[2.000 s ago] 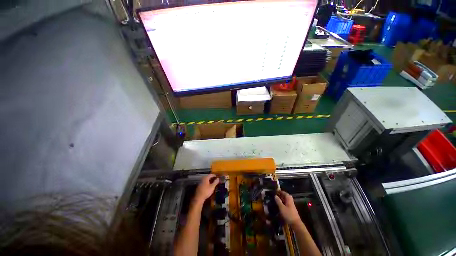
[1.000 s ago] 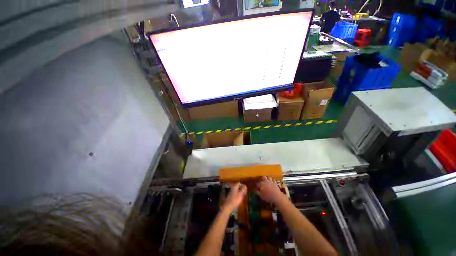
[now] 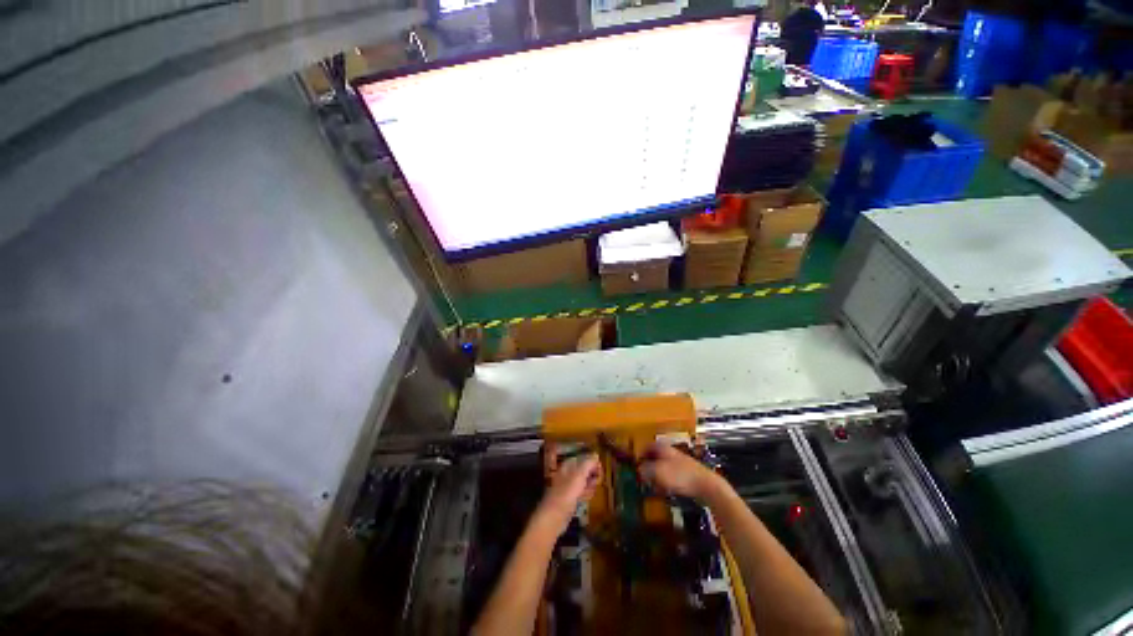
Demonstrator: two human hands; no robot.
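The orange test fixture (image 3: 619, 415) lies lengthwise in front of me on the dark metal rails. Black blocks with thin black cables sit in its two rows, and a green strip runs down its middle. My left hand (image 3: 574, 478) is over the left row near the far end, its fingers bent at a dark cable. My right hand (image 3: 671, 471) is over the right row at the same height, its fingers closed near a black cable. The hands are a little apart. What lies inside the fingers is too small and blurred to tell.
A bright monitor (image 3: 565, 137) hangs ahead. A grey machine panel (image 3: 199, 286) fills the left. A white ledge (image 3: 683, 368) runs behind the fixture. A grey metal cabinet (image 3: 994, 255) and the green belt conveyor (image 3: 1056, 528) are at the right. Metal rails (image 3: 839, 528) flank the fixture.
Both hands have moved from the fixture's outer sides in towards its middle. Since one second ago they have shifted only slightly, and dark cables now show between them.
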